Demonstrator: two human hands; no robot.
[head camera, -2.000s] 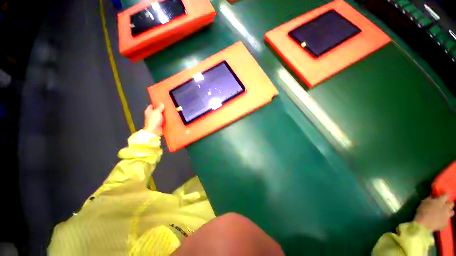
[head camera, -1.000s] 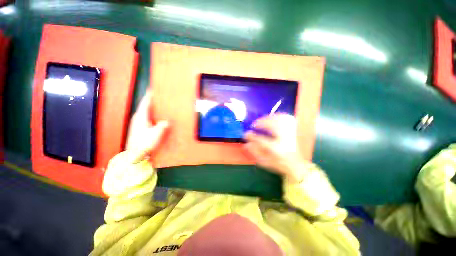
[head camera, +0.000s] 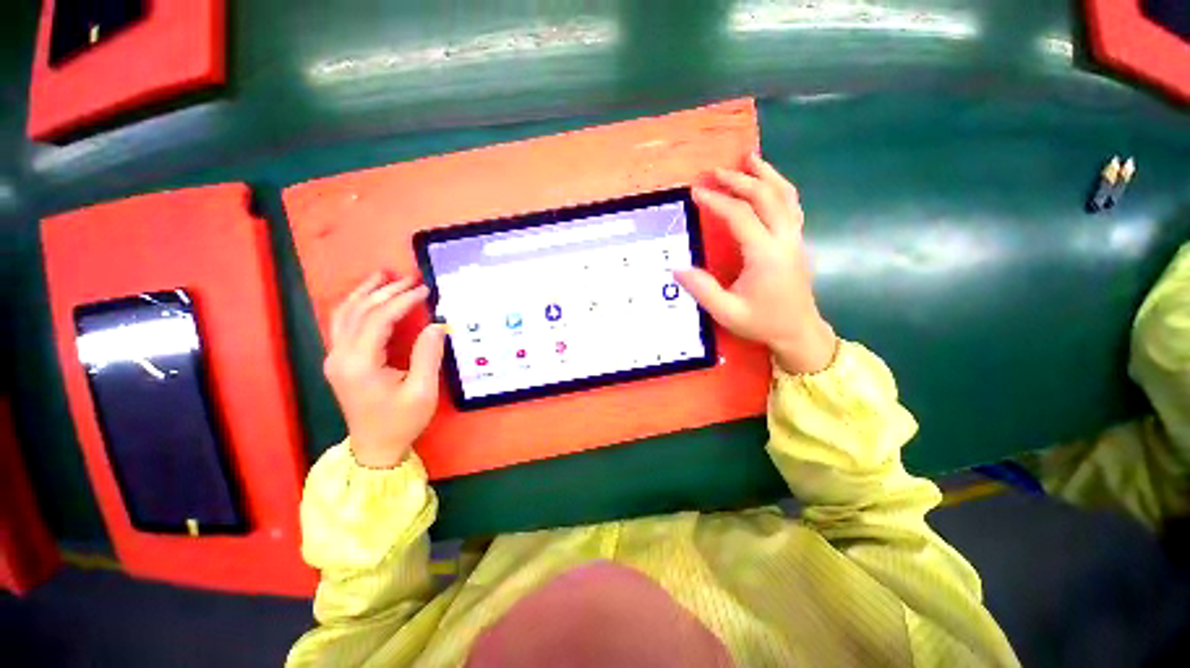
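A black-edged tablet (head camera: 568, 300) lies on a red-orange foam pad (head camera: 587, 154) in front of me. Its lit screen shows a white page with rows of small app icons. My left hand (head camera: 382, 365) is at the tablet's left edge, fingers spread, thumb near the rim. My right hand (head camera: 757, 268) is at the right edge, with its thumb over the screen's right side and its fingers near the upper right corner. Neither hand is closed around the tablet.
A dark tablet (head camera: 163, 418) lies on another foam pad (head camera: 242, 300) at the left. More pads with tablets show at the upper left (head camera: 157, 78) and upper right (head camera: 1135, 52). Two small loose pieces (head camera: 1112, 183) lie on the green bench (head camera: 940, 287). A person's yellow sleeve (head camera: 1164, 339) is at the right.
The view has turned from the bench's left part to the middle pad. The tablet's screen has changed from purple and blue to white with icons. My right hand has moved from the screen to its right edge.
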